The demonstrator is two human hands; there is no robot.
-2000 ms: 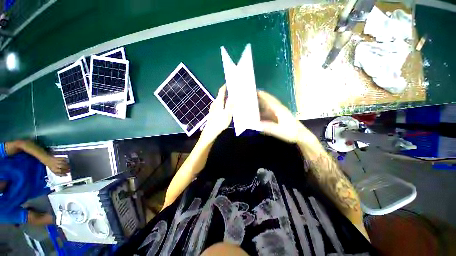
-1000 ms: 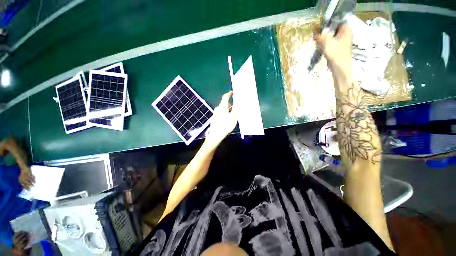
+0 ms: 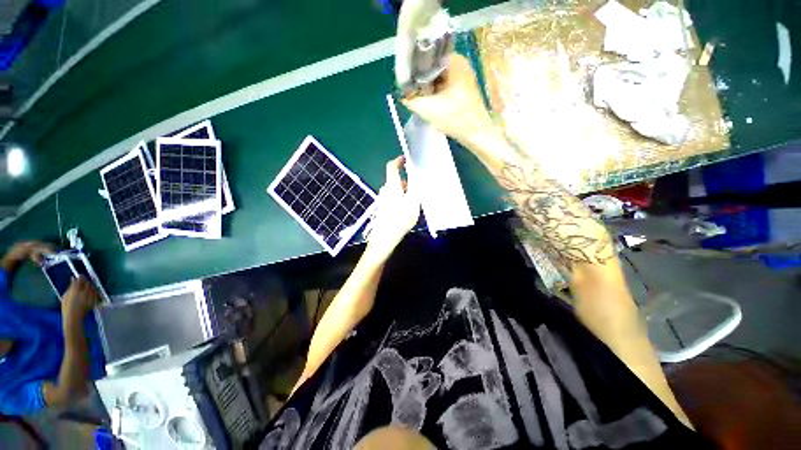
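My left hand (image 3: 394, 204) holds a white-edged panel (image 3: 409, 158) upright, its thin edge towards me. A plain white panel back (image 3: 443, 180) lies just right of it; whether they touch is hard to tell. My right hand (image 3: 446, 92) is closed around the grey metallic glue gun (image 3: 424, 44), over the far end of the held panel. The gun's tip is hidden by the hand. A small solar panel (image 3: 323, 195) with dark gridded cells lies face up on the green bench, left of my left hand.
Overlapping solar panels (image 3: 189, 186) lie at the left. The tan glue board (image 3: 544, 114) at the right bears a crumpled white wad (image 3: 645, 97). A co-worker in blue (image 3: 39, 338) handles a panel at far left, near a grey-white equipment box (image 3: 149, 409).
My right hand took hold of the glue gun at the board and has brought it left over the held panel. My left hand still holds the panel. The co-worker's hands have moved onto the bench.
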